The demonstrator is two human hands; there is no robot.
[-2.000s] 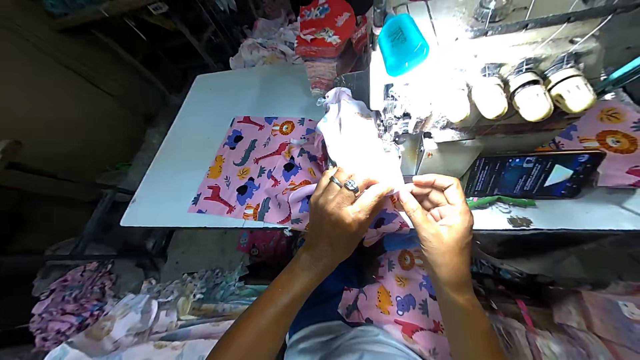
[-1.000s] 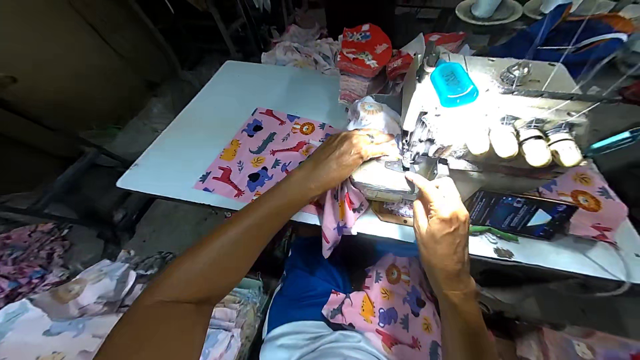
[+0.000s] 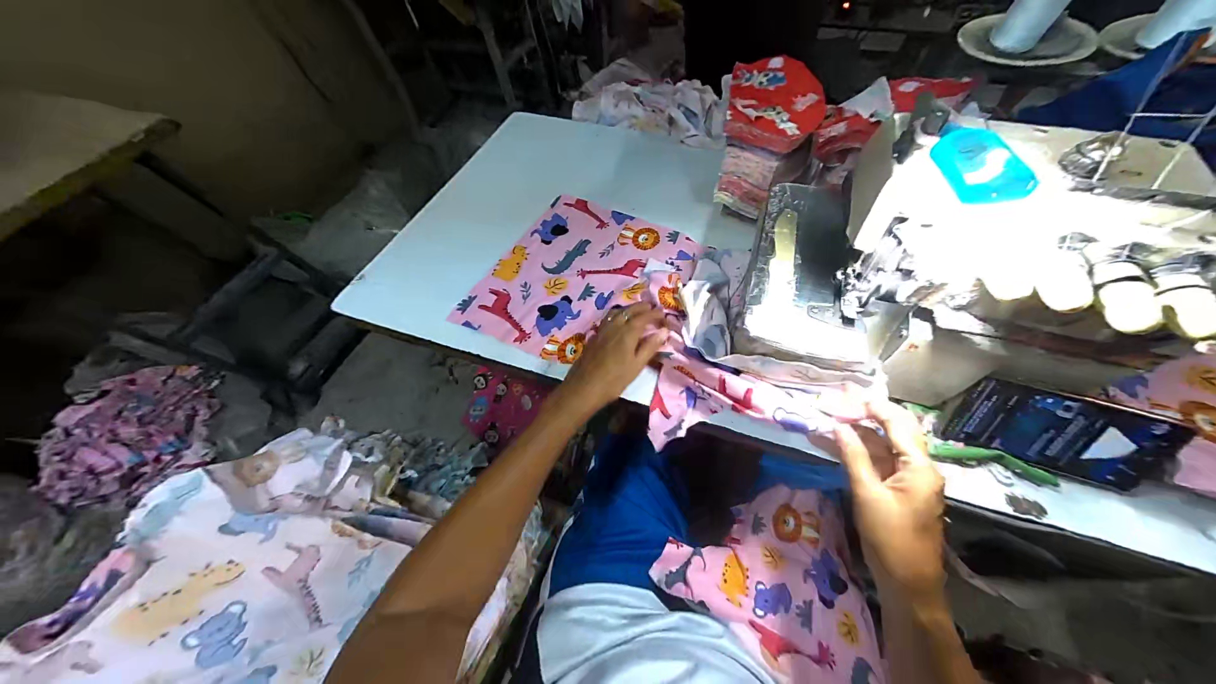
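Note:
A pink animal-print cloth strip (image 3: 736,385) runs along the table's front edge, left of and below the serger-type sewing machine (image 3: 959,247). My right hand (image 3: 893,465) pinches the strip's right end between thumb and fingers, just below the machine's needle area, which is washed out by glare. My left hand (image 3: 622,347) rests with its fingers on the gathered left part of the cloth. Beneath and beyond it a flat pink animal-print piece (image 3: 541,275) lies on the white tabletop (image 3: 427,237). More pink printed fabric (image 3: 774,579) lies across my lap.
A smartphone (image 3: 1064,427) and a green-handled tool (image 3: 993,461) lie right of my right hand. Stacked fabric pieces (image 3: 750,176) stand behind the machine's left side. White printed cloth (image 3: 228,560) is heaped at lower left. Thread cones (image 3: 1035,24) stand at the back right.
My left hand has moved left, away from the machine, onto the gathered cloth. My right hand has moved down from the needle area, and the pink strip now stretches between both hands.

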